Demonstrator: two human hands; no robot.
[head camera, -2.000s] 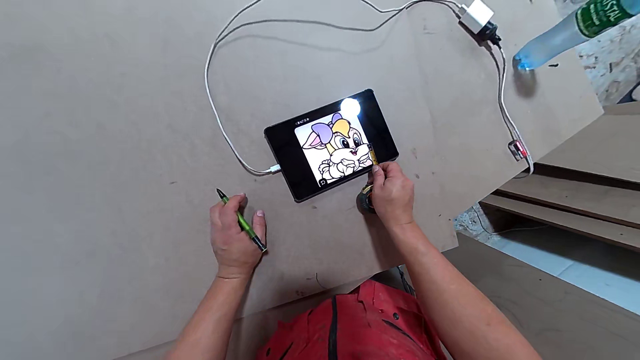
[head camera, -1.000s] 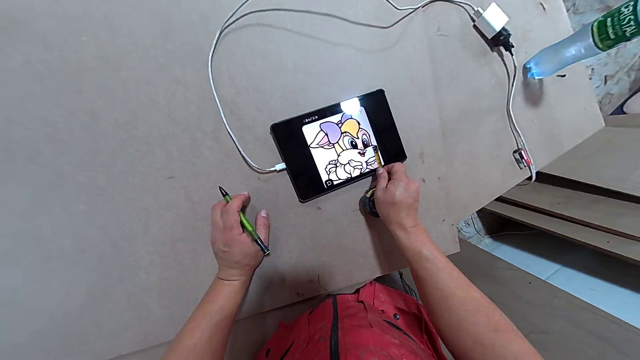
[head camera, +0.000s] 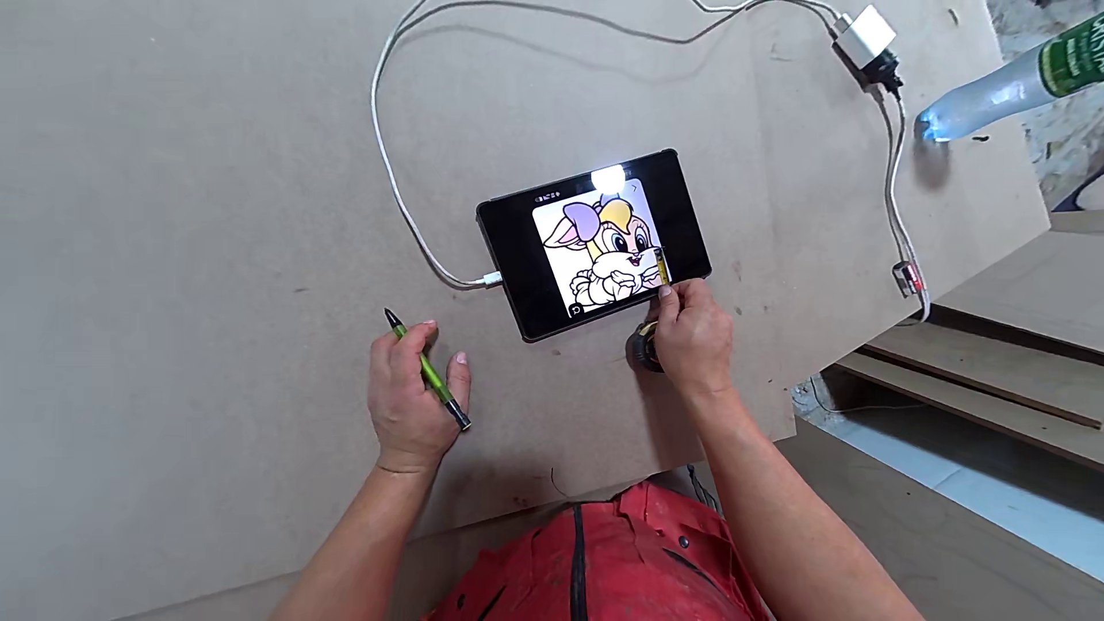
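Observation:
A black tablet (head camera: 509, 259) lies tilted on the brown board, its lit screen showing a cartoon rabbit drawing, partly coloured. My right hand (head camera: 697, 341) is at the tablet's lower right edge, with thumb and fingers pinching the end of a short yellow tape measure blade (head camera: 662, 266) that lies over the screen. Under this hand sits the dark tape measure case (head camera: 645, 347), partly hidden by it. To the lower left of the tablet, my left hand (head camera: 417, 392) rests on the board with a green and black pen (head camera: 434, 376) held across its fingers.
A white cable (head camera: 388, 164) runs from the tablet's left side up and round to a white charger (head camera: 865, 36) with a black adapter. A clear plastic bottle (head camera: 992, 102) is at the upper right. Stacked boards (head camera: 992, 371) lie beyond the right edge of the brown board (head camera: 216, 259).

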